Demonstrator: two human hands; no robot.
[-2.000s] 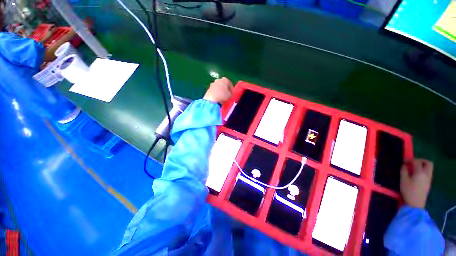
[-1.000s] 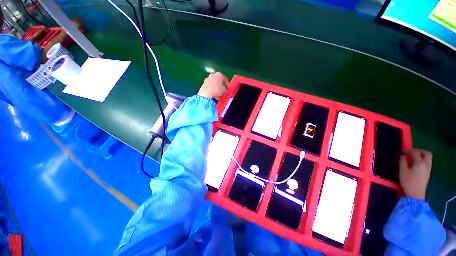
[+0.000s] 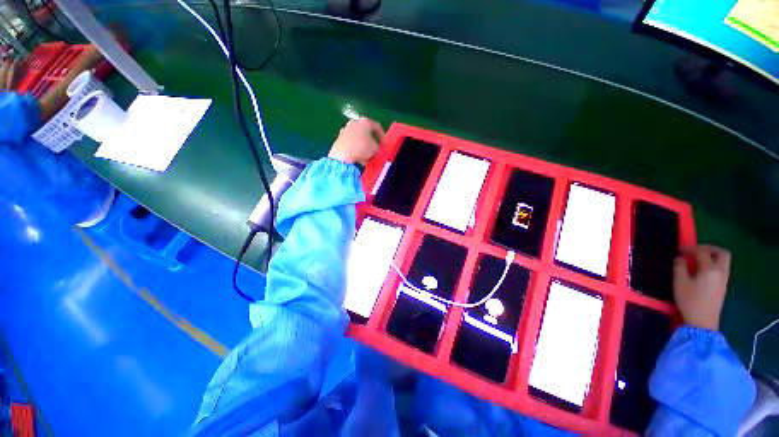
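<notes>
The red phone tray (image 3: 534, 286) holds smartphones in two rows, several lit white and several black. One black smartphone (image 3: 523, 213) in the back row shows a small battery icon. A white cable (image 3: 465, 304) has its plug at that phone's near end and curves left over the front-row phones. My left hand (image 3: 357, 142) grips the tray's far left corner. My right hand (image 3: 702, 286) grips its right edge. Both hands are bare below light blue sleeves.
A barcode scanner (image 3: 278, 189) lies left of my left sleeve, with black and white cords above it. A paper sheet (image 3: 155, 132), a white roll (image 3: 99, 116) and a white basket stand at left, near another person's blue sleeve (image 3: 17, 117). A monitor (image 3: 722, 34) is at upper right.
The tray and both hands appear slightly further left and up in the picture. The bench items at left have also shifted left in view. Both hands keep their grip.
</notes>
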